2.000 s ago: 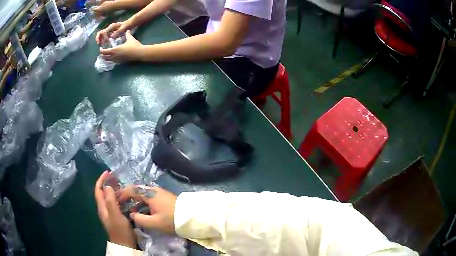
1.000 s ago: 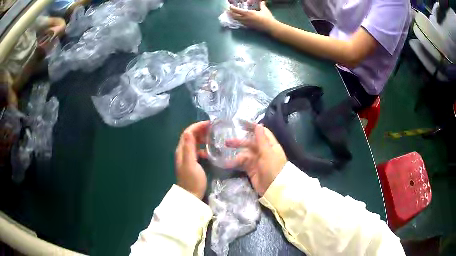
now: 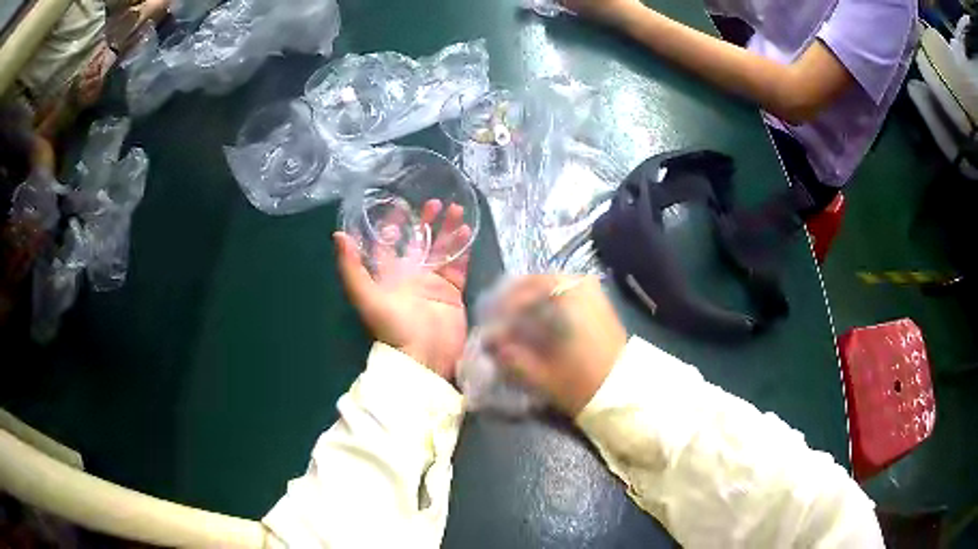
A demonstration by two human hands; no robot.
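A clear round cup (image 3: 413, 204) rests on the open palm and fingers of my left hand (image 3: 413, 295), its round rim facing up. My right hand (image 3: 558, 338) is blurred, just right of my left wrist, with its fingers closed on a crumpled clear bag (image 3: 499, 381). Beyond my hands lies another clear cup with small brownish and white bits (image 3: 493, 129), among crinkled clear film (image 3: 547, 204). Bagged clear cups (image 3: 290, 161) lie beyond my left hand.
A black padded strap loop (image 3: 665, 252) lies right of my hands on the dark green table (image 3: 257, 407). More clear bags (image 3: 91, 220) lie at left. A person's arm (image 3: 713, 64) reaches in at top right. A red stool (image 3: 890, 391) stands right; a pale rail (image 3: 118, 488) curves at lower left.
The cup that was between both hands now rests on my left hand alone. My right hand has moved down onto the crumpled bag. The view has swung left since the earliest frame.
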